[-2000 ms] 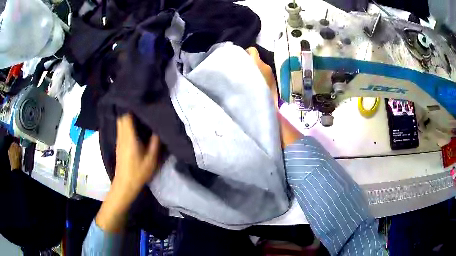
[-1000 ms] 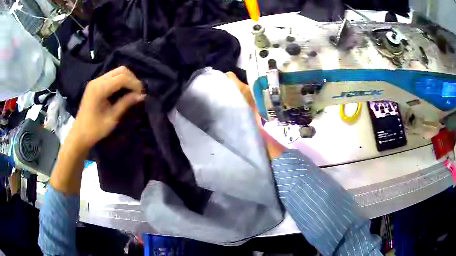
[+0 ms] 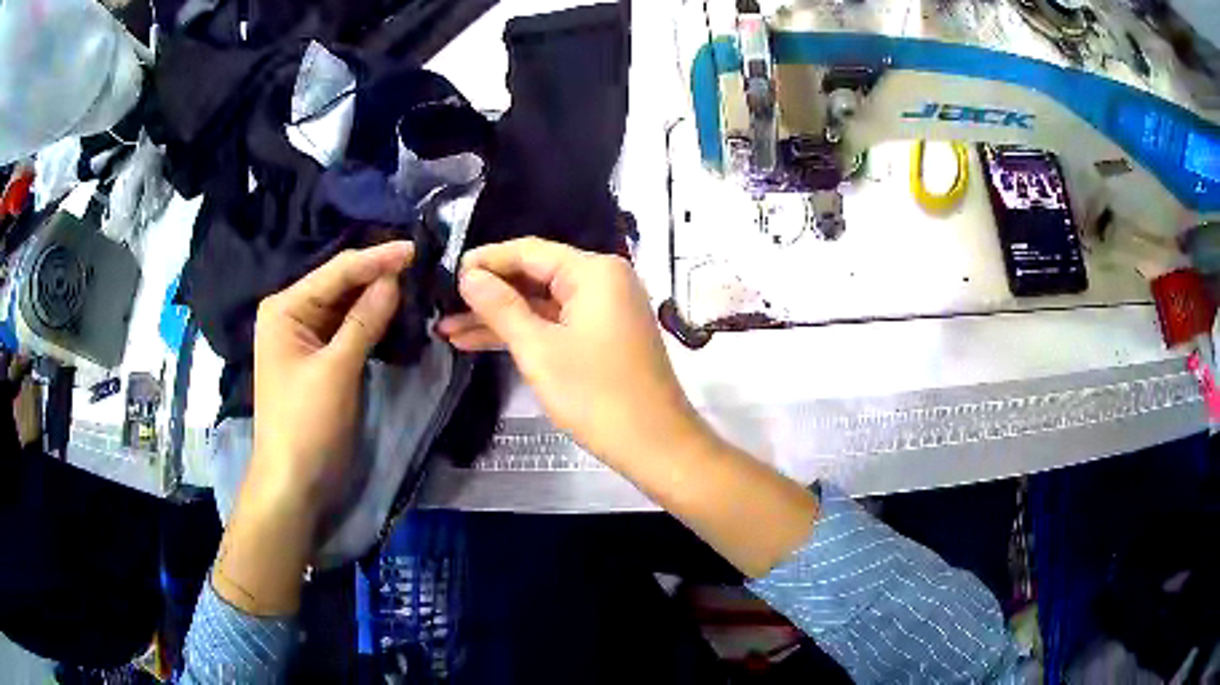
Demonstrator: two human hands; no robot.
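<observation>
A dark garment (image 3: 562, 121) with pale grey backing (image 3: 401, 402) lies left of the sewing machine and hangs over the table's front edge. My left hand (image 3: 321, 348) pinches the dark cloth between thumb and fingers. My right hand (image 3: 575, 335) pinches the same garment just beside it, near a narrow pale strip. The fingertips of both hands are close together, and the small part between them is too blurred to tell. The needle area (image 3: 789, 174) of the machine is right of my hands, with no cloth under it.
The white and blue sewing machine (image 3: 923, 101) stands at the right. A yellow loop handle (image 3: 939, 174), a phone (image 3: 1033, 221) and a red packet (image 3: 1183, 308) lie near it. A measuring tape (image 3: 963, 408) runs along the front edge. Blue crates (image 3: 415, 589) are below.
My right hand has come out from behind the pale cloth and moved left beside my left hand. The garment has shifted left, its pale side now mostly folded away. The view has shifted.
</observation>
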